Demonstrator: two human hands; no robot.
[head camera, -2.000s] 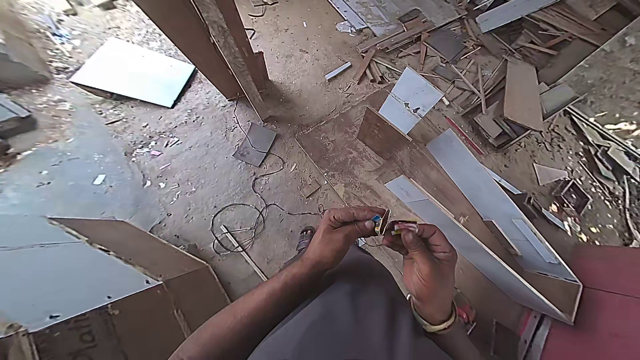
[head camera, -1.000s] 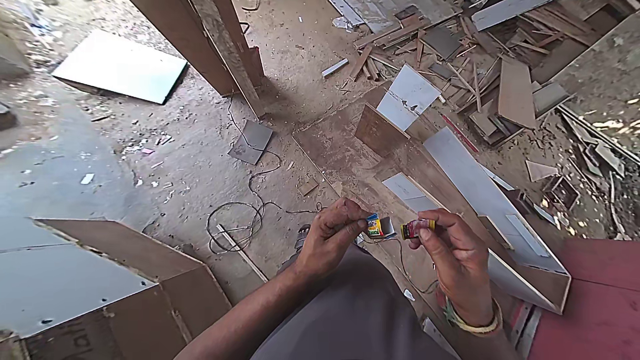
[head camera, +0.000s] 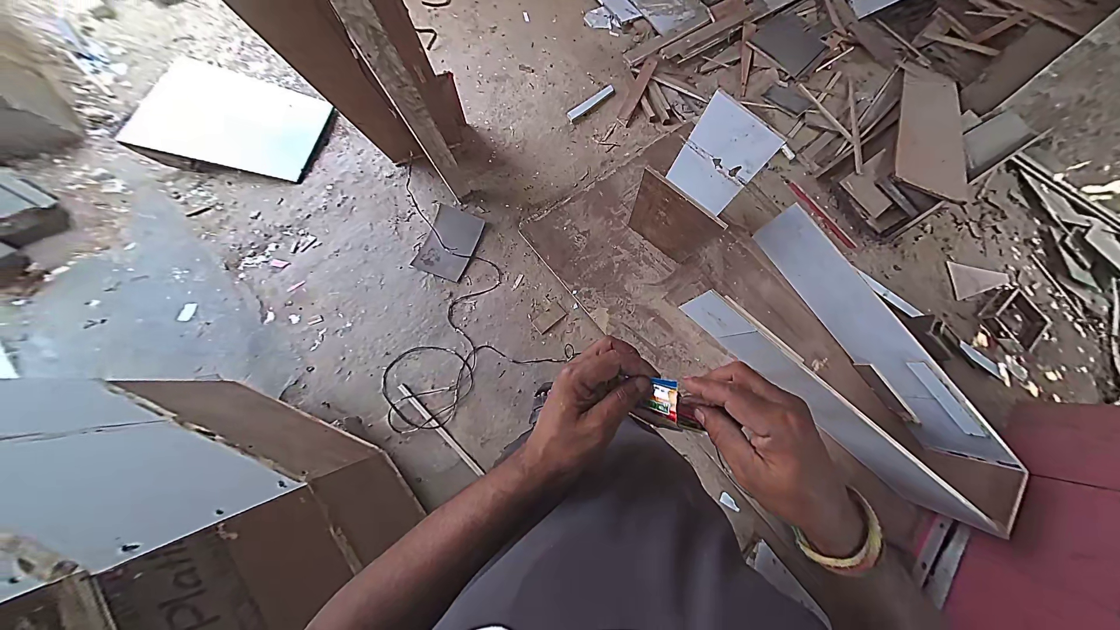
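In front of my lap, my left hand (head camera: 591, 398) pinches the left end of a small printed packet or box (head camera: 664, 401), coloured blue, white, green and red. The fingers of my right hand (head camera: 766, 437) close on its right end, and a yellowish band circles that wrist. A small dark reddish piece shows between the right fingers; what it is cannot be told. Both hands are close together, and the fingertips hide part of the packet.
Right of my hands lies a long open frame of white-faced boards (head camera: 875, 324). Wood offcuts (head camera: 932, 131) are heaped at upper right. A thin black cable (head camera: 451, 319) loops on the floor. Board boxes (head camera: 350, 490) stand at lower left, a red surface (head camera: 1041, 534) at lower right.
One second ago the packet and the small reddish piece were apart, one in each hand. My right hand has moved in against the packet, and the two now meet.
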